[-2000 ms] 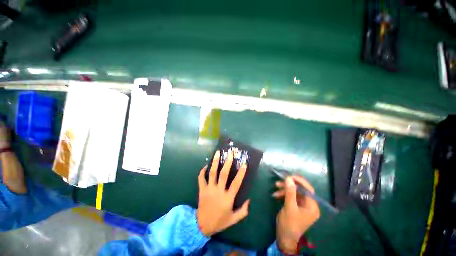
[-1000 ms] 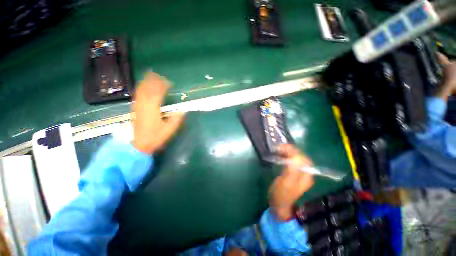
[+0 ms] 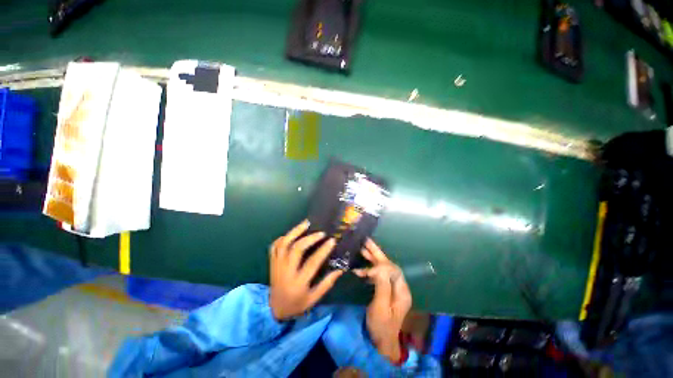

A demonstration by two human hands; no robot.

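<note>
An open phone assembly (image 3: 359, 207) lies tilted on a black foam pad (image 3: 325, 193) in front of me. Its silver-blue board end points away, with an orange patch below. My left hand (image 3: 297, 275) has its fingers on the pad and the phone's near left side. My right hand (image 3: 385, 291) has its fingertips at the phone's near right edge. Tweezers cannot be made out in it. A white liner sheet (image 3: 193, 151) with a black sticker (image 3: 203, 78) at its far end lies to the left. A small yellow tape piece (image 3: 302, 135) lies above the pad.
A white liner stack (image 3: 125, 151) with orange-brown patches and a blue bin (image 3: 16, 133) are at far left. Beyond the pale edge strip (image 3: 413, 112), the green belt carries phones, including one on a black pad (image 3: 323, 33). Black trays (image 3: 502, 341) are at lower right and along the right side.
The view has swung back left. My left hand has moved from the belt edge to the phone and pad, now between both hands. The tweezers seen earlier in my right hand no longer show.
</note>
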